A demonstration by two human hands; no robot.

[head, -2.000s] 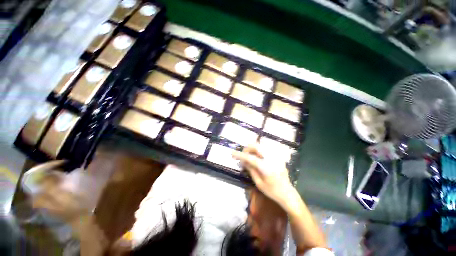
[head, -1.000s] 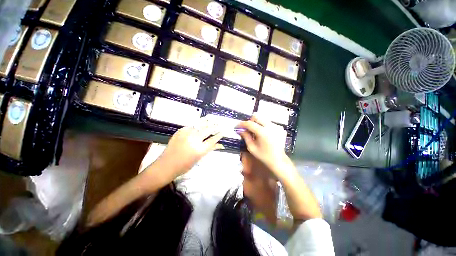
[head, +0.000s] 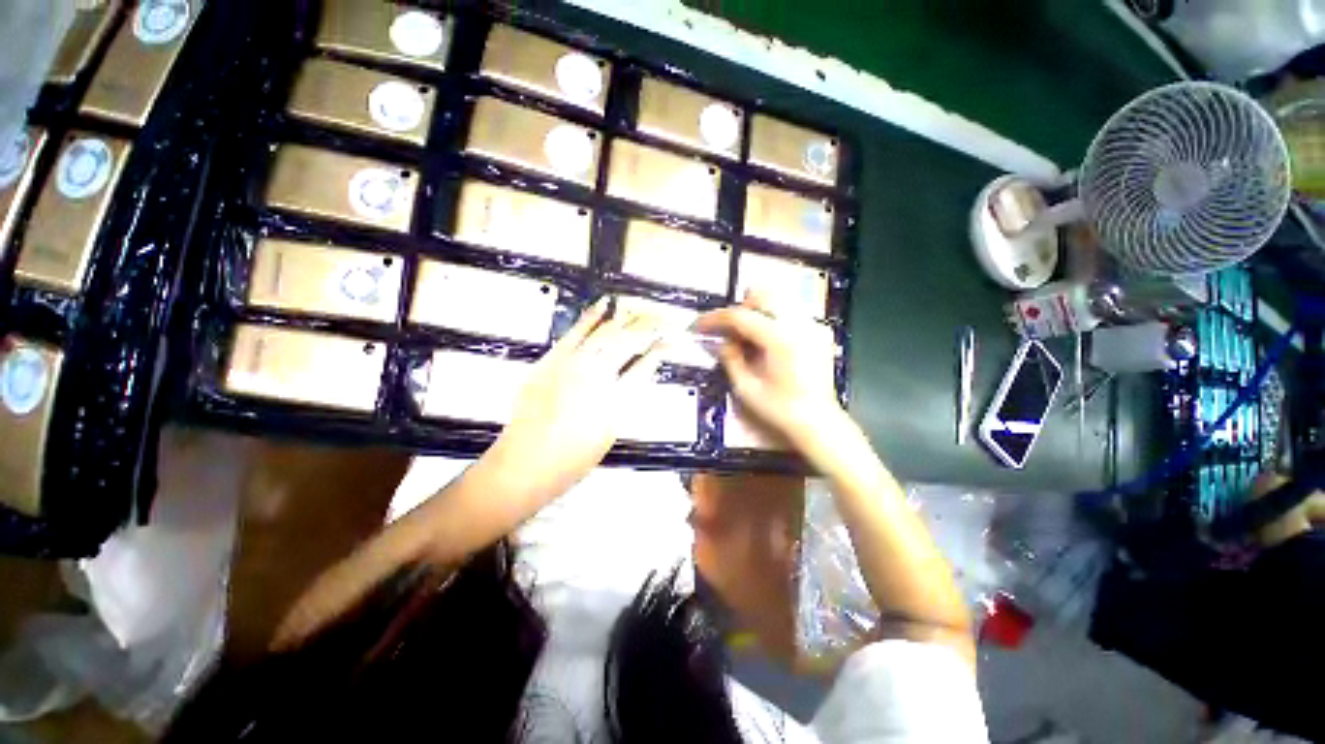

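A black blister tray (head: pixel 618 459) holds rows of flat gold phone-shaped units, such as this one (head: pixel 323 279). Many units bear a pale round label (head: pixel 378 192) near one end. My left hand (head: pixel 589 381) lies over the tray, its fingertips on a unit (head: pixel 671 329) in the second row from my side. My right hand (head: pixel 778 371) is at that unit's right end, its thumb and fingertips close together. Glare and the fingers hide whether either hand grips a thin film or label there.
More trays of gold units stand at the left (head: pixel 102 218). On the right of the bench (head: pixel 908 291) are a smartphone (head: pixel 1023 403), thin silver sticks, a white fan (head: pixel 1184 178) and a bottle (head: pixel 1052 311). Clear plastic bags hang below. Another person's hand shows at the right edge.
Since two seconds ago my left hand has come from the lower left onto the tray. In the last second both hands have moved from the nearest row to a unit one row further away.
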